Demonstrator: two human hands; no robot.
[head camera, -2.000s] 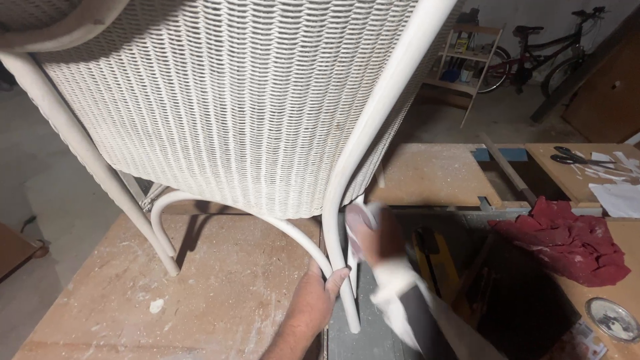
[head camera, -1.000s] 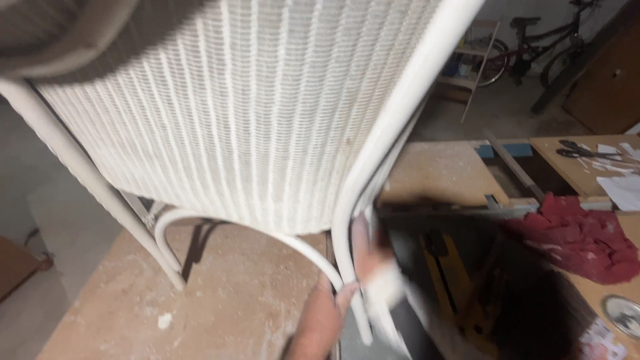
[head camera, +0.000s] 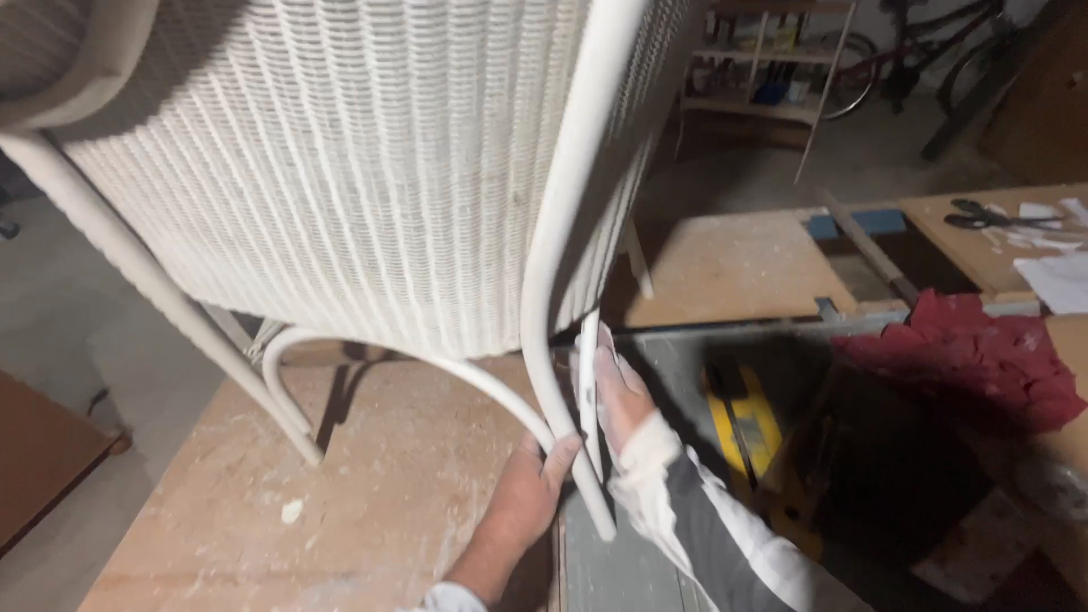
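A white woven wicker chair (head camera: 382, 195) stands on a wooden work surface (head camera: 340, 527), its curved legs and an arched brace below the weave. My left hand (head camera: 531, 484) grips the near leg (head camera: 565, 425) where the arched brace (head camera: 484, 382) meets it, thumb across the front. My right hand (head camera: 614, 382), whitish with dust, is just right of that leg, against a thin white strut (head camera: 590, 382). Its fingers point upward and are partly behind the strut; whether they hold something cannot be told.
A crumpled red cloth (head camera: 969, 361) lies on the bench at right, with black-handled scissors (head camera: 986, 214) and paper scraps (head camera: 1058, 276) behind it. A yellow tool part (head camera: 748, 425) sits in shadow right of my right hand. A shelf rack (head camera: 765, 59) and bicycle (head camera: 918, 51) stand behind.
My right hand has moved about along the strut beside the leg, blurred earlier and sharper now. My left hand stays on the leg.
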